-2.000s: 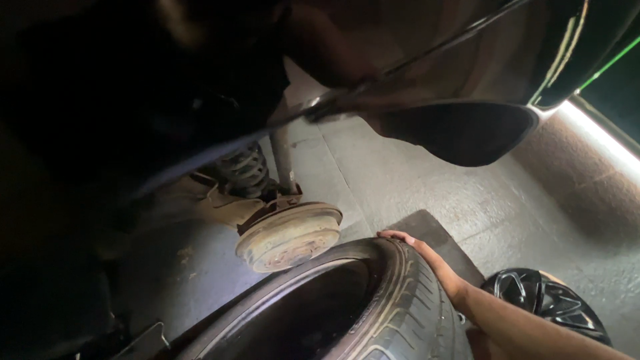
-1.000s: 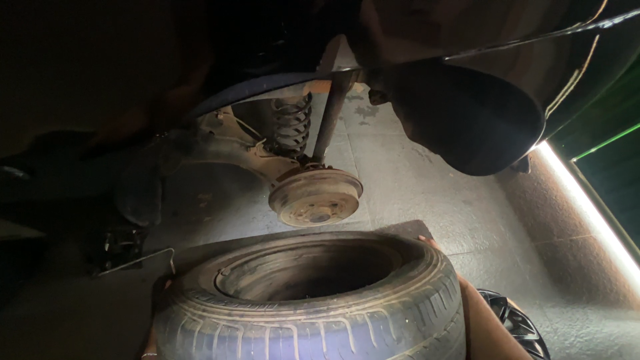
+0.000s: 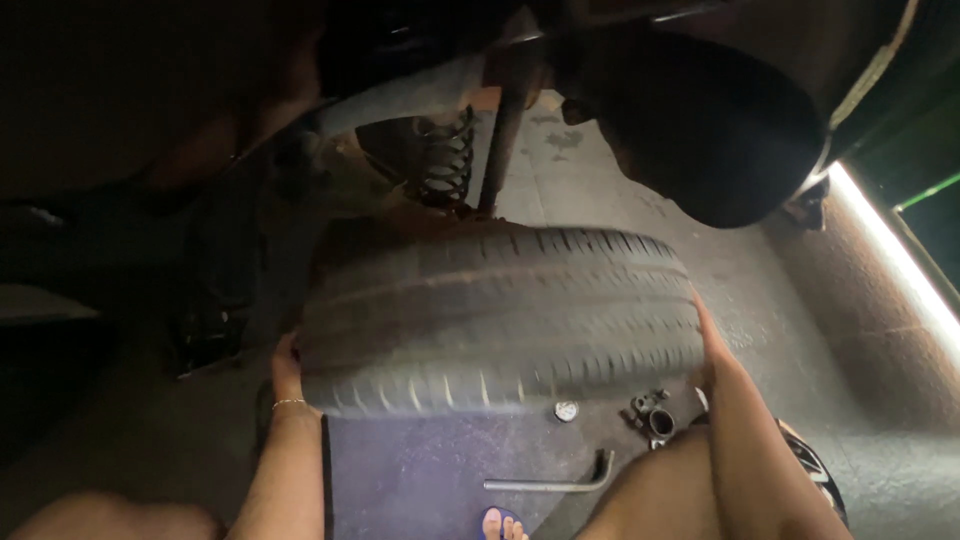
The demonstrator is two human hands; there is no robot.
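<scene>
A car tyre [image 3: 502, 322] is held up between my two hands, its tread facing me and slightly blurred. My left hand [image 3: 286, 367], with a thin bracelet at the wrist, presses on the tyre's left side. On the right side, my right hand [image 3: 705, 326] grips it, the fingers mostly hidden. Just behind the tyre's upper edge are a coil spring [image 3: 446, 161] and a shock absorber [image 3: 506, 142] under the dark car body [image 3: 187, 90]. The brake drum is hidden behind the tyre.
Below the tyre, an L-shaped wheel wrench [image 3: 544, 486], a small round gauge [image 3: 566, 410] and several small metal parts [image 3: 651, 420] lie on a dark mat [image 3: 405, 465]. A black wheel cover [image 3: 814, 469] is at the lower right. The car's bumper [image 3: 720, 135] hangs at upper right.
The tyre has risen from below the brake drum and tipped so its tread faces me; it now covers the drum. Both forearms and the tools on the mat have come into view.
</scene>
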